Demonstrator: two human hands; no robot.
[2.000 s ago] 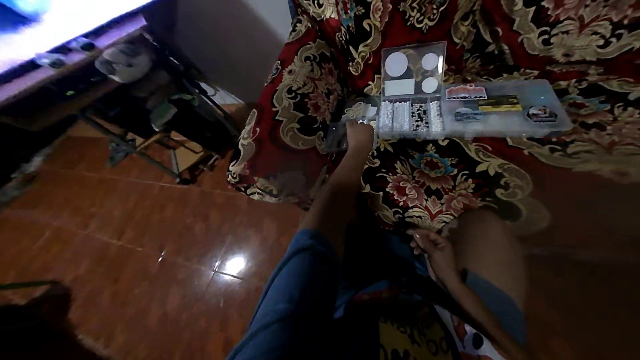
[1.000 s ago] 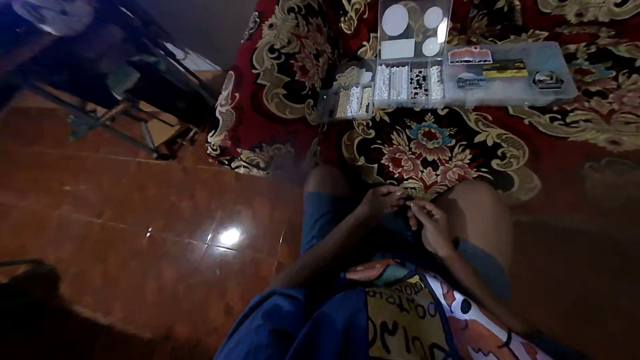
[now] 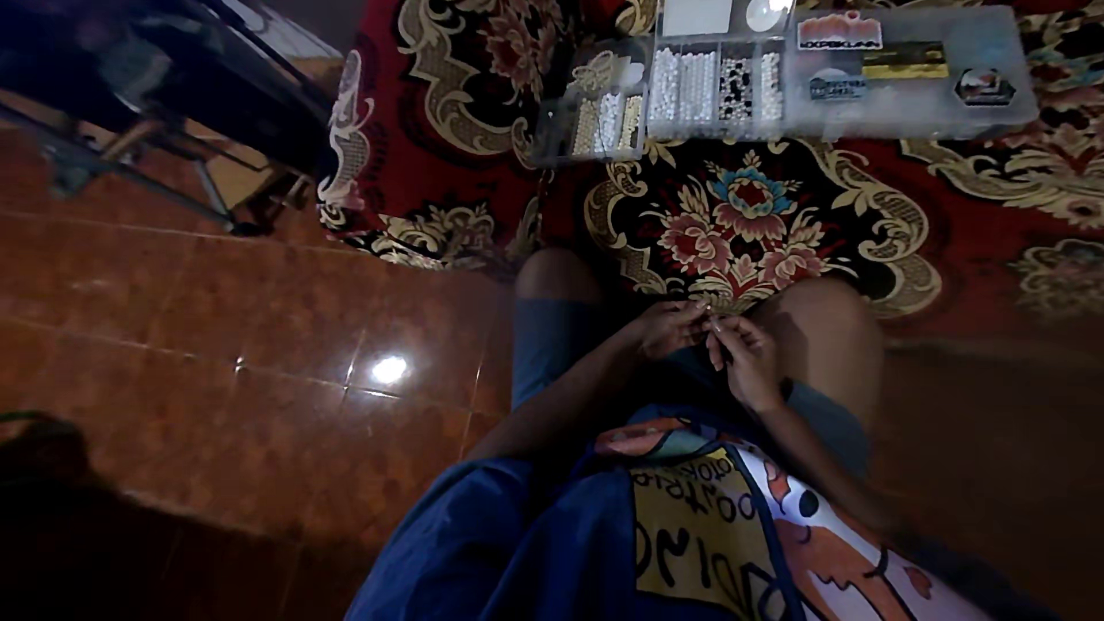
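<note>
My left hand (image 3: pixel 670 329) and my right hand (image 3: pixel 743 349) meet fingertip to fingertip above my lap, between the knees. Something tiny and pale shows at the fingertips; it is too small and dark to name, and a grip on it cannot be made out. Beyond them, on the patterned cloth, lies an open clear plastic bead box (image 3: pixel 718 129) with white and black-and-white beads (image 3: pixel 736 90) in compartments. A smaller compartment tray (image 3: pixel 552 138) at its left holds cream beads (image 3: pixel 586 126), white beads and a pale coiled strand (image 3: pixel 595 72).
The floral cloth (image 3: pixel 483 172) covers the seat in front of me. A clear plastic lid with stickers (image 3: pixel 914 108) extends right of the beads. A metal-framed stand (image 3: pixel 207 185) is at upper left, over the tiled floor (image 3: pixel 285 414).
Two seconds ago my left hand was at the small tray; it came back to my lap and met my right hand. Over the last second both hands have stayed together there.
</note>
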